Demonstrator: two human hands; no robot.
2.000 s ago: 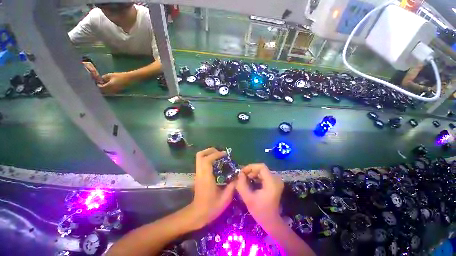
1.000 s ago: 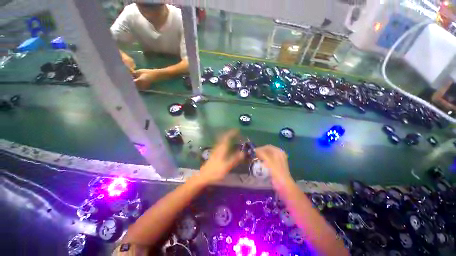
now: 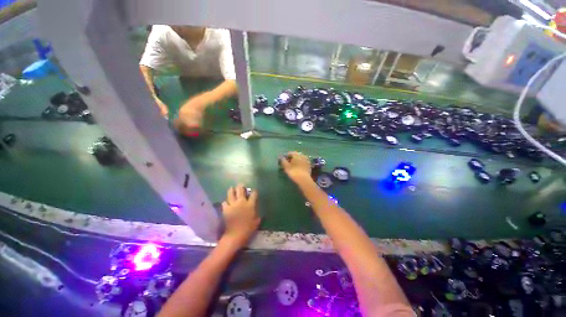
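My left hand (image 3: 241, 215) is low over the green belt beside the near rail, fingers spread forward. A small silvery part (image 3: 249, 192) shows at its fingertips; the palm hides the rest. My right hand (image 3: 298, 167) reaches farther across the belt, with its fingertips closed on a small dark round unit (image 3: 285, 160), mostly covered by the fingers. Just right of it lie a round black unit with a pale grey face (image 3: 324, 180) and another similar one (image 3: 341, 174). A unit glowing blue (image 3: 402, 174) lies farther right on the belt.
A pale metal post (image 3: 158, 145) slants down to the belt rail (image 3: 285, 241) left of my hands. Pink-lit modules (image 3: 146, 257) lie on the near surface. Black parts heap up near right (image 3: 459, 285) and across the belt (image 3: 372, 117). A person (image 3: 192, 68) works opposite.
My hands have moved apart from their joint work on a unit. My left hand is now lower left; my right hand reaches forward. The belt units beside the post have shifted left.
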